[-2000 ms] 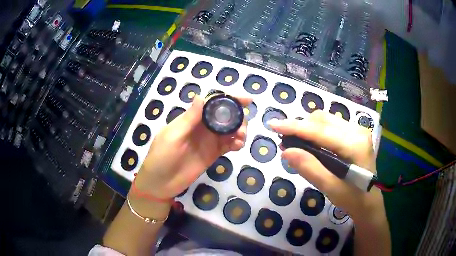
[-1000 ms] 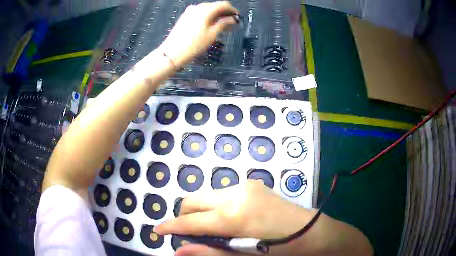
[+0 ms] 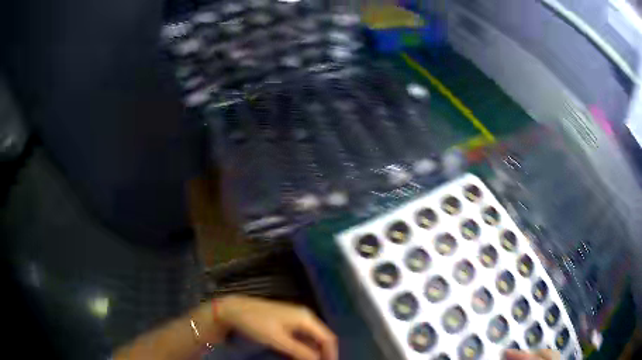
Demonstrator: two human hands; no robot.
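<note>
The white foam tray lies at the lower right, with rows of round black parts that have pale or golden centres. My left hand is left of the tray at the bottom, fingers curled; blur hides whether it holds anything. Only the fingertips of my right hand show at the bottom edge, over the tray's lower part. The rest of that hand is cut off, and no tool shows in it.
Clear plastic trays of dark parts lie behind and left of the white tray, blurred. Another clear tray is at its right. A green mat with a yellow line and a blue object are at the back. A large dark shape fills the left.
The view has swung left and is blurred, so the white tray now sits lower right. My left hand has left the rear clear tray. My right hand is mostly out of view.
</note>
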